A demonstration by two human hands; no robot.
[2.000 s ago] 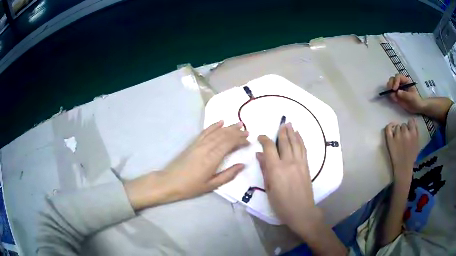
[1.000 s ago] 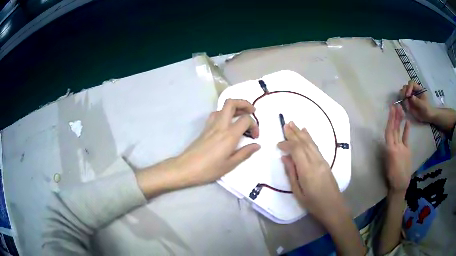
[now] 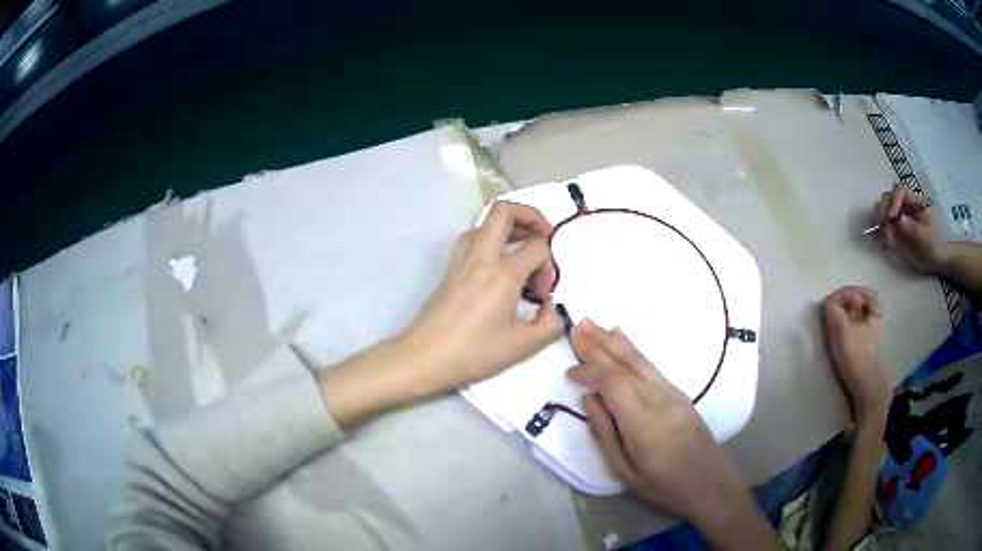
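Note:
A white panel [image 3: 657, 280] with cut corners lies on the covered bench. A thin red-black wire [image 3: 705, 258] runs in a large curve on it, with small black modules [image 3: 742, 335] near the edge at top, right and lower left. My left hand [image 3: 474, 296] is over the panel's left side, its fingers pinching a small dark piece at the wire's left end. My right hand [image 3: 646, 414] rests over the panel's lower middle and holds a slim black tool [image 3: 564, 318], tip close to my left fingertips. The rest of the tool is hidden under my hand.
A dark green conveyor belt [image 3: 355, 75] runs behind the bench cover [image 3: 377, 215]. At right, a neighbouring person's hand [image 3: 913, 228] holds a thin tool; their other hand [image 3: 856, 334] rests nearby. A ladder-patterned strip [image 3: 896, 151] lies beyond.
My left fingers have curled from lying flat to a pinch at the wire's left end. My right hand and the black tool have moved left and down, close to my left hand.

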